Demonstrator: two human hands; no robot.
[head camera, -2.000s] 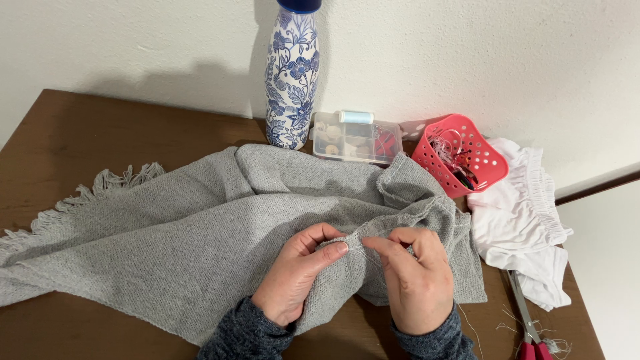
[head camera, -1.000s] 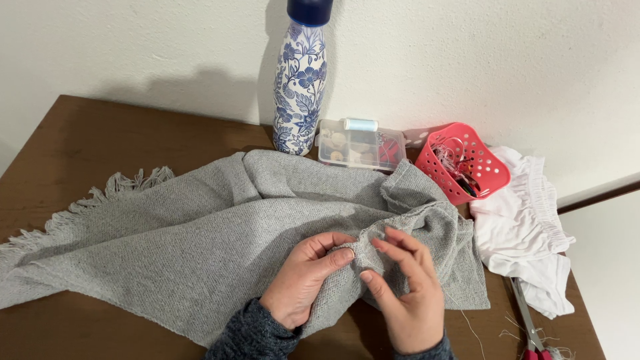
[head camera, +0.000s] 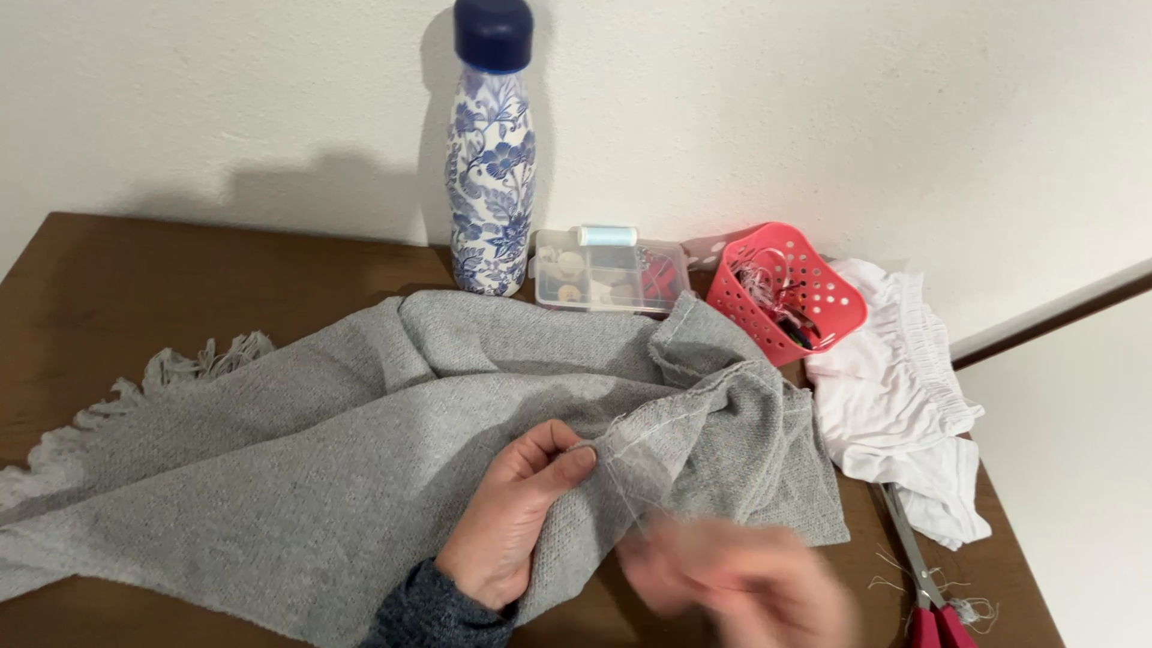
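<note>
A grey woven cloth (head camera: 342, 450) with a fringed end lies across the brown table. My left hand (head camera: 522, 504) pinches its edge between thumb and fingers, beside a line of pale stitches. My right hand (head camera: 738, 576), blurred by motion, is at the lower right of that edge, with a thin thread running from the cloth toward it. Its fingers look drawn together, but whether a needle is between them is too blurred to see.
Behind the cloth stand a blue floral bottle (head camera: 493, 180), a clear compartment box (head camera: 612, 288) with a thread spool (head camera: 607, 236) on it, and a red perforated basket (head camera: 783, 288). White elasticated fabric (head camera: 891, 360) and red-handled scissors (head camera: 916, 549) lie at the right, near thread scraps.
My right hand has moved down and away from the cloth's edge, where its fingers were close to my left hand. My left hand keeps its pinch on the cloth.
</note>
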